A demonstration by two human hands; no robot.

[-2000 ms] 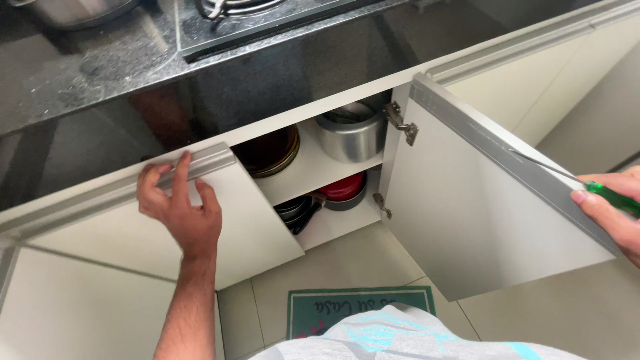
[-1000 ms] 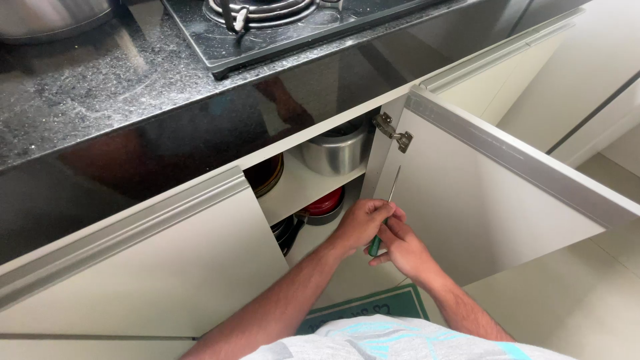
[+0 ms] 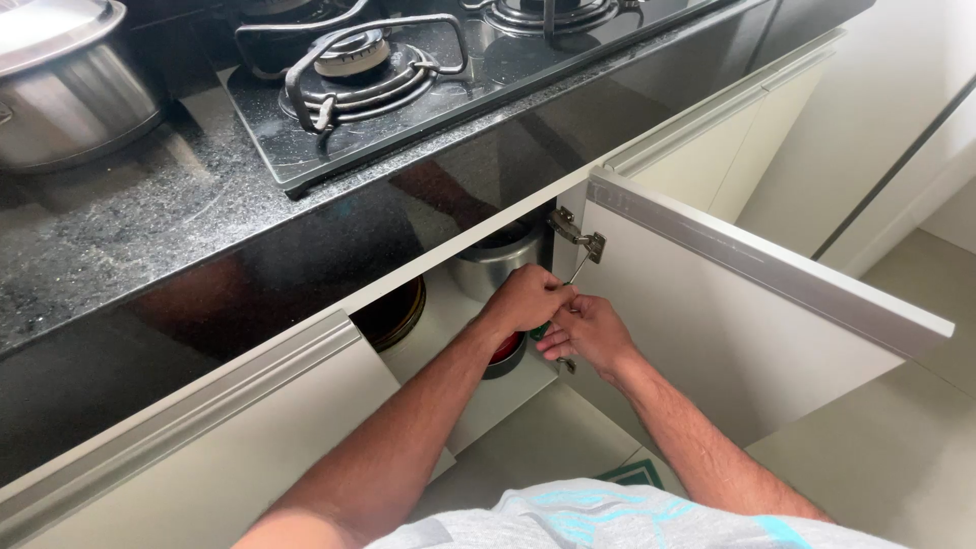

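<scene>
A screwdriver (image 3: 540,331) with a green handle and thin metal shaft is held between both hands. My right hand (image 3: 597,333) grips its handle from below, partly hiding it. My left hand (image 3: 531,298) closes its fingers around the lower shaft near the handle. The tip reaches the metal upper hinge (image 3: 593,245) on the inner side of the open white cabinet door (image 3: 732,328); whether it sits in a screw cannot be told. A lower hinge (image 3: 566,365) shows just below my right hand.
Behind my hands, the cabinet shelves hold a metal pot (image 3: 488,268), dark round cookware (image 3: 396,316) and a red pan (image 3: 506,349). Above, the black granite countertop (image 3: 152,244) carries a gas cooktop (image 3: 366,145) and a large steel pot (image 3: 76,99). A green mat (image 3: 637,474) lies on the floor.
My left hand has left the left cabinet door's top edge and joined my right hand at the screwdriver. The screwdriver has moved from the door's outer end up to the upper hinge.
</scene>
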